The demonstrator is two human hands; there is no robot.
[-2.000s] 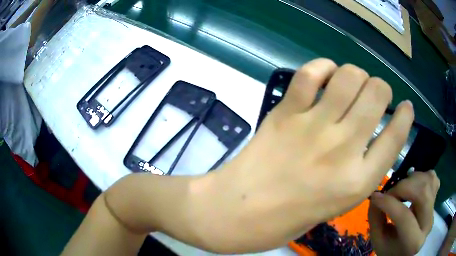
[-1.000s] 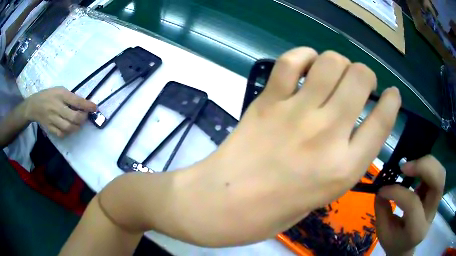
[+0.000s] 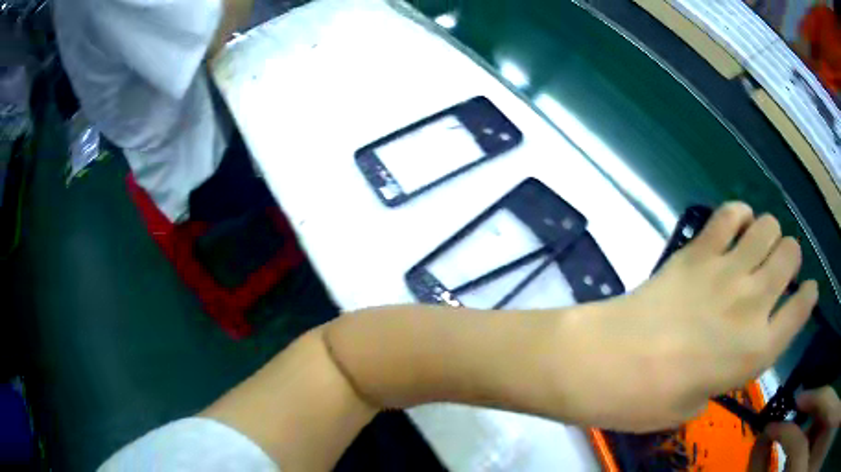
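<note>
My left hand (image 3: 682, 318) reaches across from the lower left, its back to the camera, and grips a black phone middle frame (image 3: 684, 237). The hand hides most of that frame; its far corner and its end at the right edge show. My right hand (image 3: 804, 431), cut off by the lower right edge, has its fingers on the near end of the same frame. Whether it also holds a small part cannot be told. The orange tray (image 3: 604, 451) with loose black slivers lies below, partly hidden by my left hand.
Two overlapping frames (image 3: 554, 221) lie on the white table (image 3: 304, 101) beyond my left forearm, and a single frame (image 3: 496, 126) lies farther off. A person in pale clothing (image 3: 148, 83) is at upper left by a red stool (image 3: 207, 286). The green belt (image 3: 636, 101) runs behind.
The view has swung left, so the table things appear farther right. The far overlapping pair is now one frame, and the other person's hand has left it. My left hand still holds its frame.
</note>
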